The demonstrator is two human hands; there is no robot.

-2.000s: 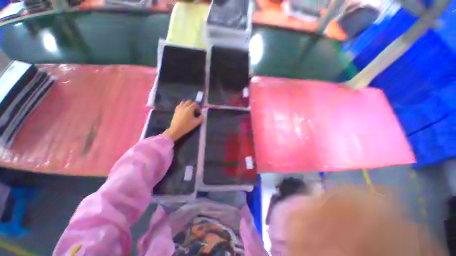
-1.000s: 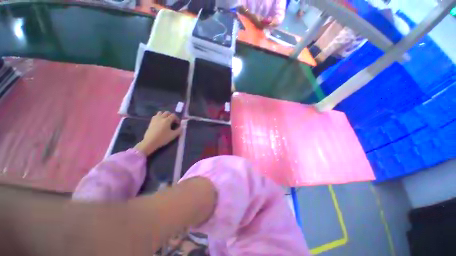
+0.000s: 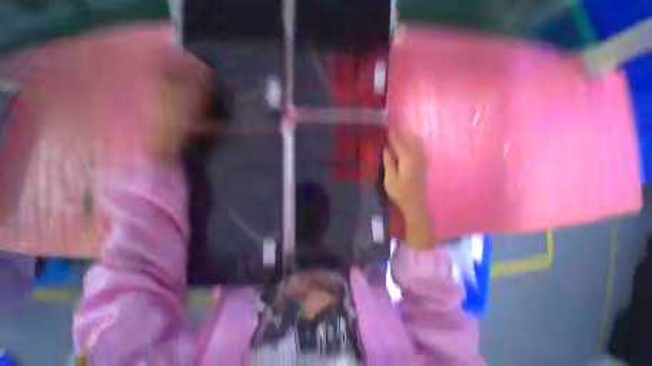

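Observation:
Four dark tablets lie side by side in a two-by-two block with pale gaps between them. The near-left tablet point(image 3: 232, 207) and near-right tablet point(image 3: 336, 207) each show a white label near the lower right corner. The far-left tablet point(image 3: 236, 71) and far-right tablet point(image 3: 339, 64) are dark, the right ones with red reflections. My left hand point(image 3: 179, 107) is strongly blurred at the left edge of the block; its fingers cannot be made out. My right hand point(image 3: 404, 175) lies at the right edge of the near-right tablet, fingertips at that edge; whether it grips is unclear.
Pink shiny sheeting point(image 3: 515, 136) covers the bench on both sides. A dark green belt point(image 3: 472, 16) runs beyond it. A pale post point(image 3: 622, 46) and blue material stand at the far right. A blue bin point(image 3: 477, 275) with white contents is below the bench edge, on the grey floor with yellow lines.
My left hand has moved from the middle of the block to its left edge. My right arm, earlier blurred across the foreground, now reaches the near-right tablet's edge. The view has tilted down.

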